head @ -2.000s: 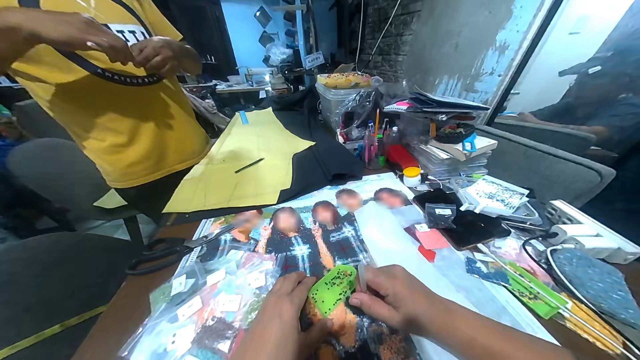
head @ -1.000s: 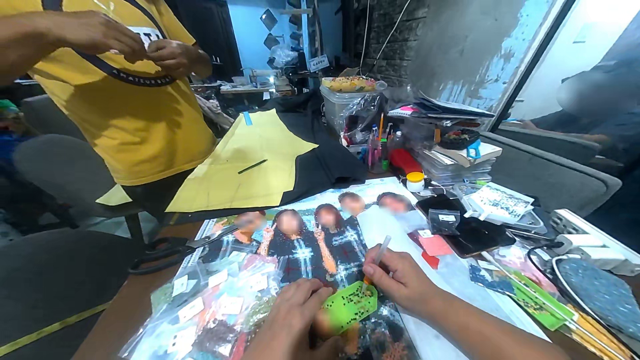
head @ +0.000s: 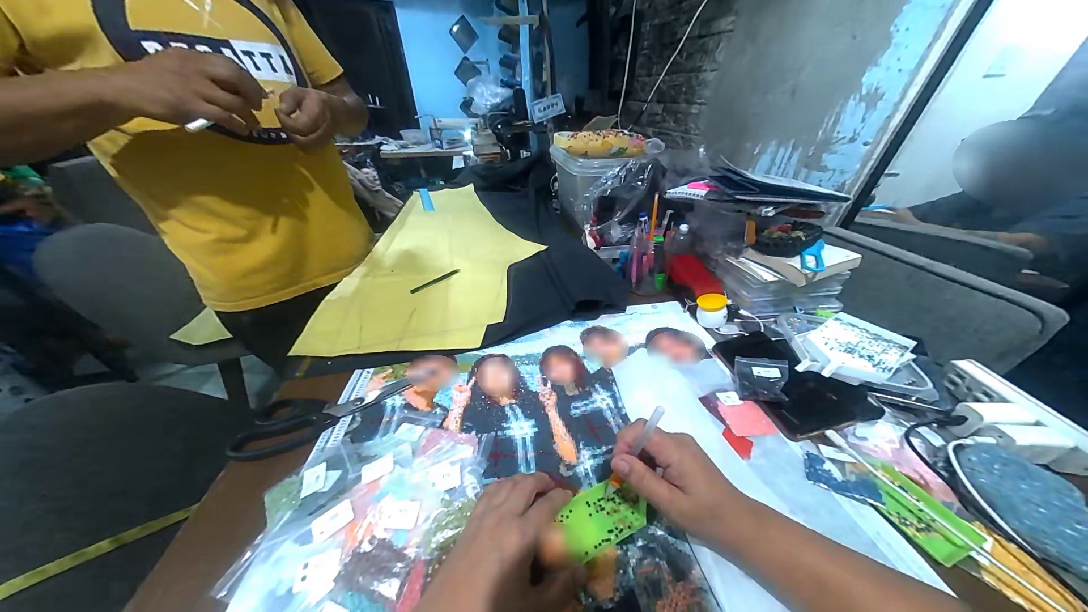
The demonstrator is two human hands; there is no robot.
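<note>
My left hand (head: 514, 540) holds a small green plastic tray (head: 602, 518) with dark beads scattered in it. A slim pen-like applicator (head: 650, 432) is gripped in my right hand (head: 667, 476), its orange tip down at the tray's upper edge. Both hands are over a diamond-painting canvas (head: 523, 425) that pictures several people in dark tops. Left of my left hand lie clear plastic bags (head: 382, 510) of coloured beads with white labels. Part of the tray is hidden by my left fingers.
Black-handled scissors (head: 289, 425) overlap the canvas's left edge. Yellow pattern paper (head: 416, 280) lies on black cloth beyond. A person in a yellow shirt (head: 246, 212) stands at the left. Phones, a second green tray (head: 931, 514), cables and a power strip (head: 1011, 408) crowd the right.
The applicator, upright above the tray one second ago, now has its tip at the tray. The tray was held higher and more upright two seconds ago. The standing person's hands have shifted slightly.
</note>
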